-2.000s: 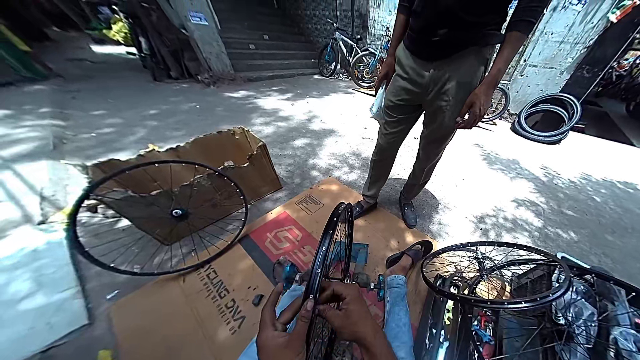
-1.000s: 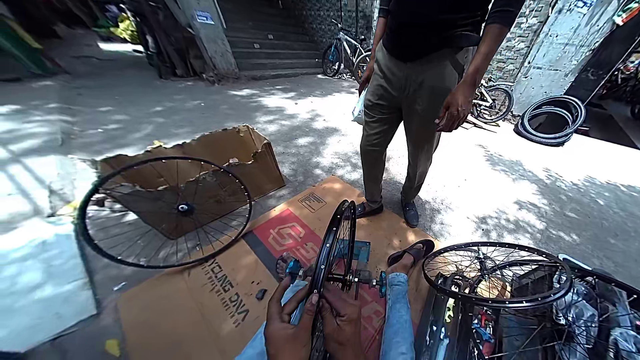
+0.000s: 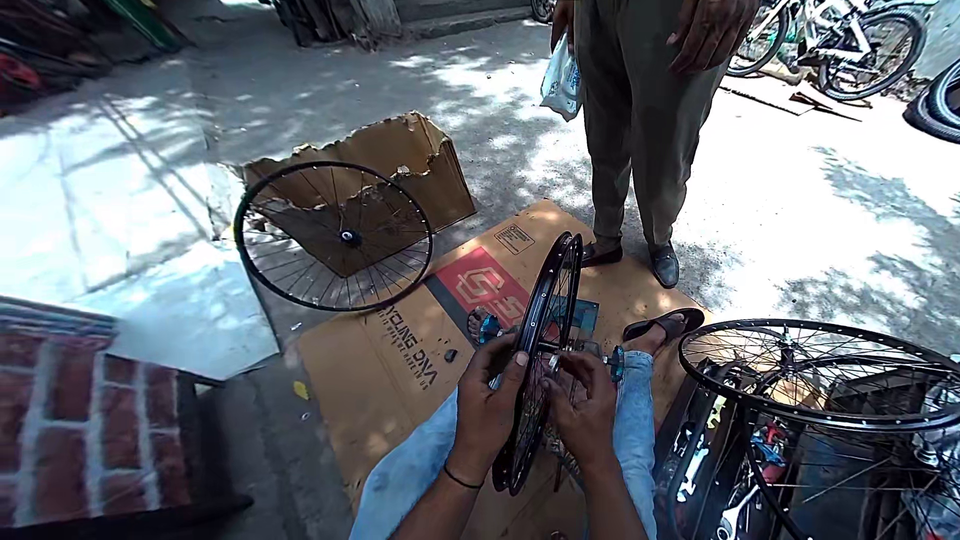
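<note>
A black spoked bicycle wheel (image 3: 534, 322) stands upright between my knees, its rim seen nearly edge-on. My left hand (image 3: 487, 405) grips the rim from the left, thumb on its face. On the right side, my right hand (image 3: 585, 405) has bent fingers at the spokes near the hub; whether they pinch anything is unclear. Blue-ended parts of what looks like a wheel stand (image 3: 616, 364) show on both sides of the wheel. Its lower part is mostly hidden by my hands and the wheel.
Flat printed cardboard (image 3: 375, 375) lies beneath me. Another spoked wheel (image 3: 335, 307) leans by a torn cardboard box (image 3: 442, 184) at left. More wheels (image 3: 787, 416) lie over tools and containers at right. A person (image 3: 637, 112) stands ahead holding a plastic bag (image 3: 562, 79). Brickwork (image 3: 97, 427) is at lower left.
My left hand has moved up along the rim, and my right hand is now higher, by the hub. The view has tilted downward.
</note>
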